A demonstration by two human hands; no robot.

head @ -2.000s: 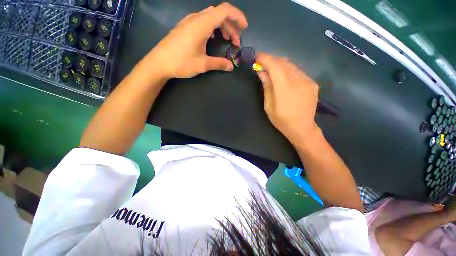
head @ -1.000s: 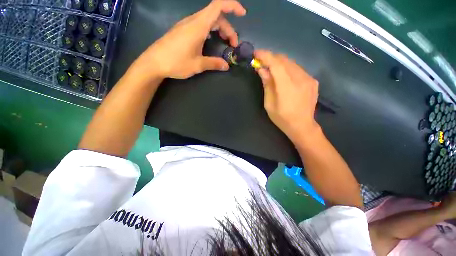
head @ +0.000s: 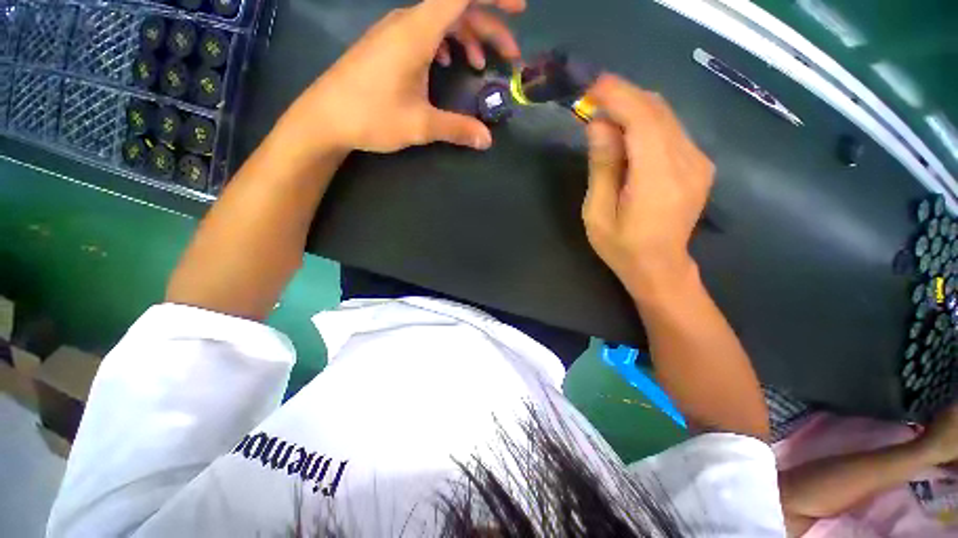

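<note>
A round black part with a pale mark on its face stands on the dark bench. My left hand is around it, thumb and fingers apart; I cannot tell whether the fingers touch it. My right hand grips the two-faced mallet, just right of the part. The mallet's black head is slightly blurred, with its yellow face toward the part. The grip is mostly hidden in my right hand.
A clear tray with rows of black parts is at left. A thin silver-and-black stick lies near the pale rail. A lone black piece and a crowd of black parts are at right. A coworker's arm shows lower right.
My right hand has moved right, with the mallet lifted off the part and its yellow face now showing. The part's marked face is uncovered. My left hand has hardly moved.
</note>
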